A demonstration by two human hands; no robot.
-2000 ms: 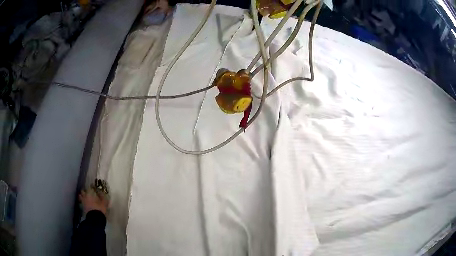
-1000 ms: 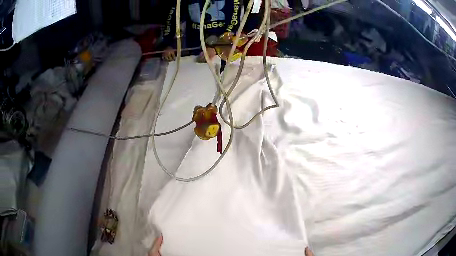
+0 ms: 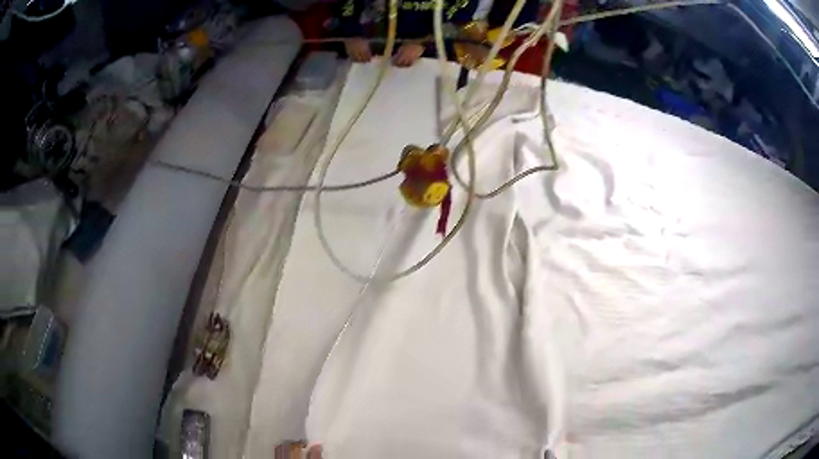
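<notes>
The off-white fabric ply (image 3: 431,359) covers the table in soft folds, and its loose left edge slants down to the bottom of the picture. My left hand (image 3: 298,449) is at this edge, cut off by the picture's bottom, with its fingers closed on the cloth. My right hand (image 3: 550,454) shows only as a sliver at the bottom edge, so its grip is hidden. A yellow-and-red fitting (image 3: 424,176) hangs on pale looped cords above the cloth.
A thick pale grey-blue roll (image 3: 153,242) lies along the left. A metal clamp (image 3: 212,344) and a shiny grey weight bar (image 3: 194,434) rest on cloth beside it. Another person's hands (image 3: 409,54) are at the table's far edge. Fabric piles (image 3: 99,116) stand at far left.
My head view has shifted. The ply's left edge, spread wider to the left a second ago, now lies further right, showing more of the cloth beneath. My hands are lower in the picture.
</notes>
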